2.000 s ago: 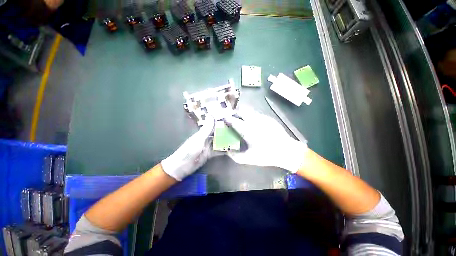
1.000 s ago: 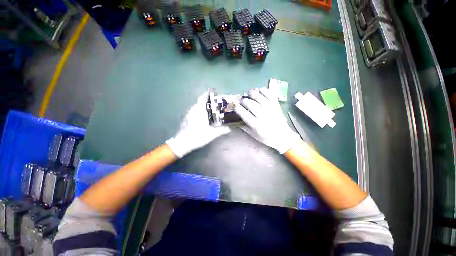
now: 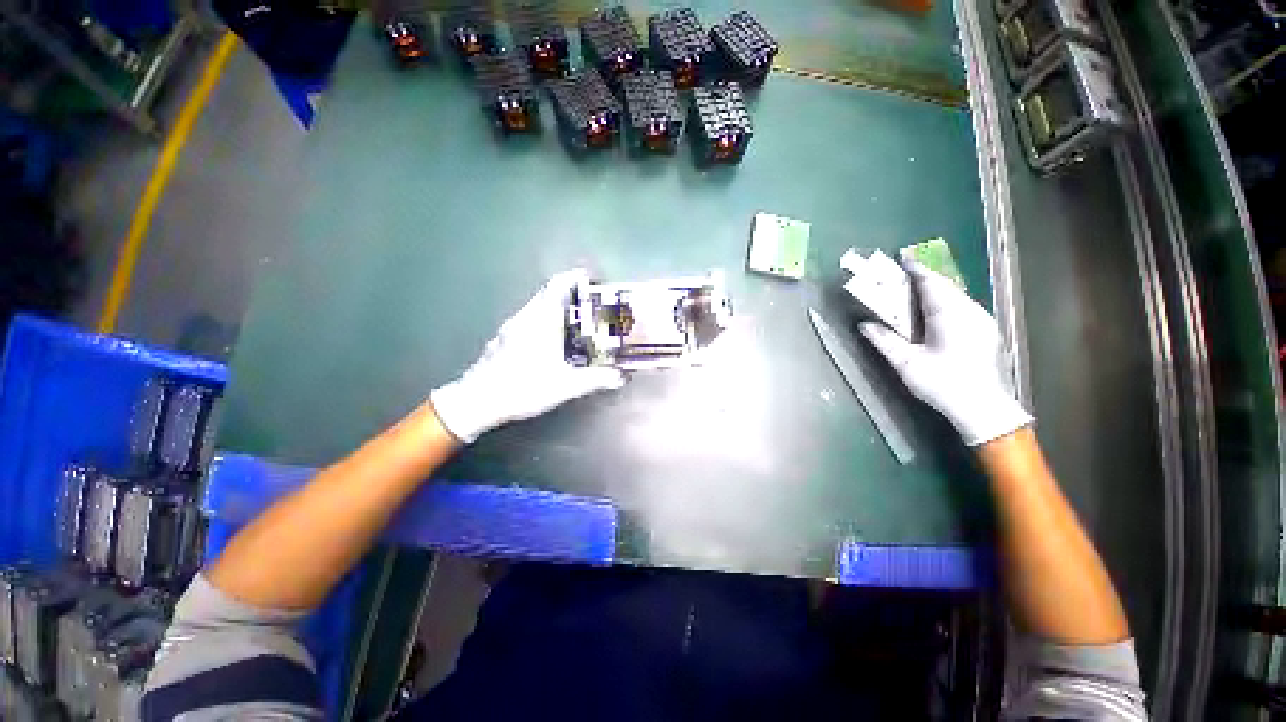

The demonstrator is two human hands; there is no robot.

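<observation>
A silver-white metal frame [image 3: 652, 325] with open cut-outs lies lengthwise on the green mat. My left hand [image 3: 525, 363], in a white glove, grips its left end. My right hand [image 3: 938, 339], also gloved, is at the white cover plate [image 3: 880, 291] on the right, thumb and fingers around its lower right part, which they hide. A green square [image 3: 932, 260] lies just behind that hand, partly covered. A pale square [image 3: 780, 246] lies left of the plate. A thin metal strip [image 3: 860, 385] lies slanted below the plate.
Finned black modules [image 3: 652, 112] stand in two rows at the far side. A blue tote [image 3: 57, 370] with boxed units [image 3: 130, 518] is at left. Grey metal units [image 3: 1068, 110] stand on the railed conveyor at right. The mat's front edge has blue wrapping [image 3: 480, 519].
My right hand has left the metal frame and moved right to the cover plate. My left hand has stayed on the frame, which now shows its open cut-outs.
</observation>
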